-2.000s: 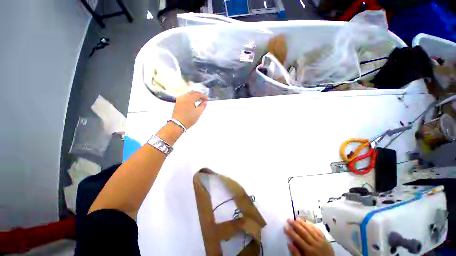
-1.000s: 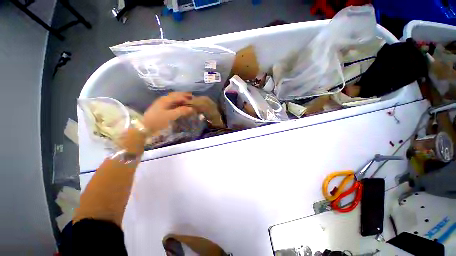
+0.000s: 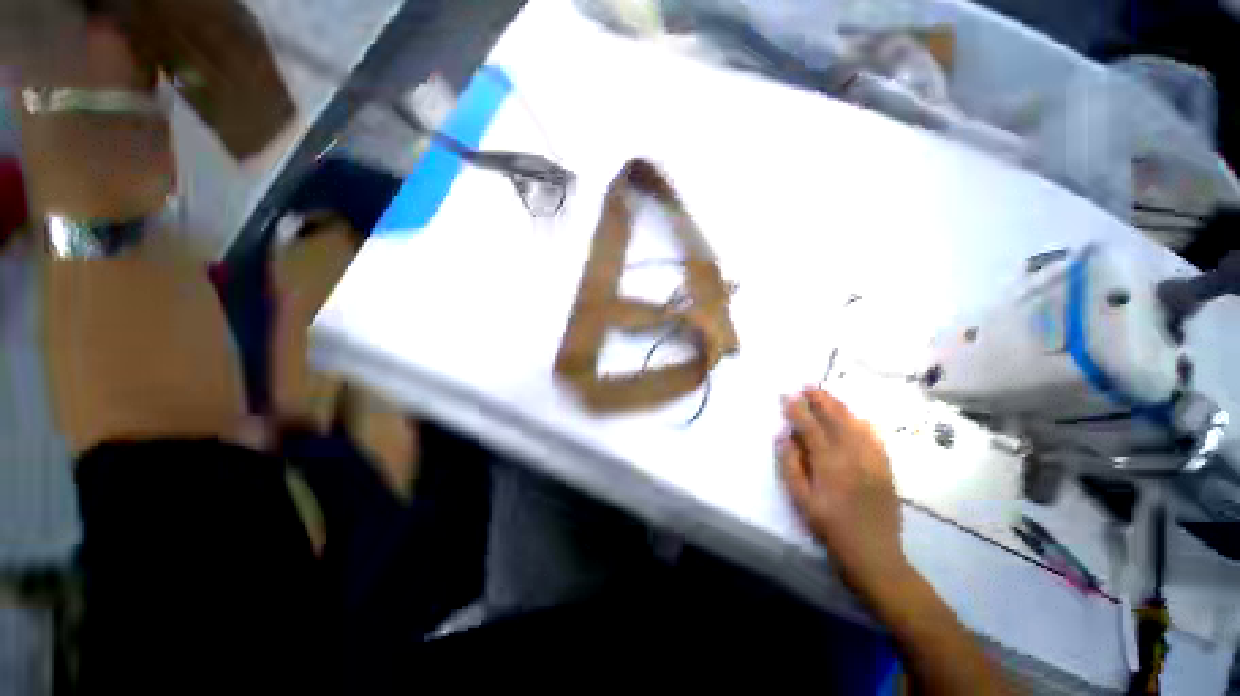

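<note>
A tan-brown band (image 3: 588,324) lies on the white table in a closed, roughly triangular loop with a crosspiece. A thin dark cord (image 3: 703,398) curls beside and across it. My right hand (image 3: 836,476) rests on the table between the band and the sewing machine head (image 3: 1047,340), holding nothing visible. My left hand (image 3: 75,41) is blurred at the upper left, off the table, partly cut off by the picture's edge. A brown cloth piece (image 3: 225,82) is at its fingers and looks held; the grip itself is unclear.
Blue tape (image 3: 449,150) marks the table's left end, with a blurred dark looped item (image 3: 537,177) beside it. Thread snips (image 3: 1058,555) and a screwdriver (image 3: 1150,646) lie near the machine. A trough with plastic bags (image 3: 1047,82) runs along the back. Cloth parts (image 3: 367,422) hang at the left.
My left hand has left the rear trough and moved far left with a brown piece. The view has turned and shifted; my right hand and the machine head are in view again.
</note>
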